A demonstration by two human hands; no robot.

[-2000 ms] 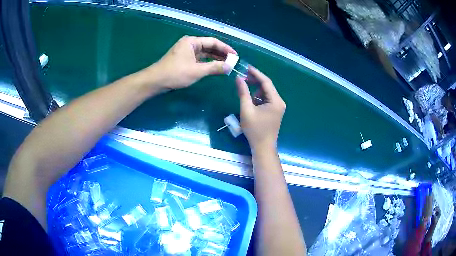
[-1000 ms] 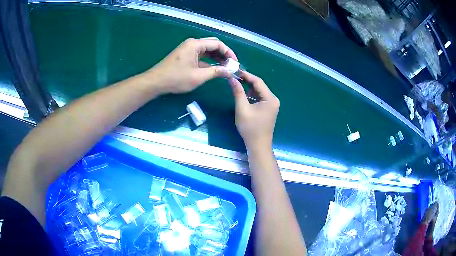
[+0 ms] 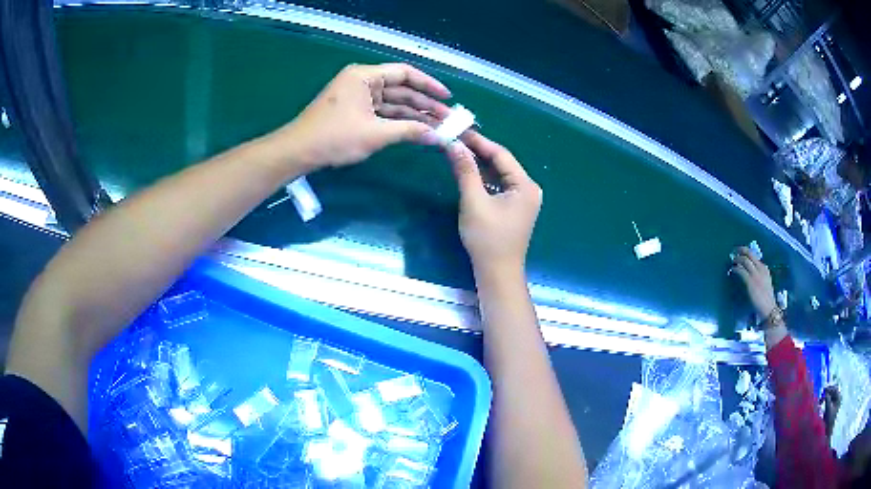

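Observation:
My left hand (image 3: 368, 115) and my right hand (image 3: 497, 201) meet above the green belt (image 3: 382, 229). Both hold one white unit (image 3: 455, 124) between thumbs and fingertips. A clear cover on it cannot be made out. Another white unit (image 3: 305, 199) with a thin pin pointing left lies on the belt below my left forearm. A further white unit (image 3: 647, 248), its pin pointing up, lies on the belt to the right. Clear plastic covers (image 3: 254, 408) are piled in the blue tray (image 3: 382, 346) nearest me.
A silver belt edge (image 3: 430, 310) runs between tray and belt. A clear plastic bag (image 3: 669, 411) lies right of the tray. Another person's hand (image 3: 757, 282) with a red sleeve reaches over the belt at far right. A thick grey post (image 3: 48, 115) stands at left.
The loose white units have moved left along the belt. The clear cover seen earlier at my right fingertips is no longer distinct; my hands have come together. Another person's arm has reached onto the belt.

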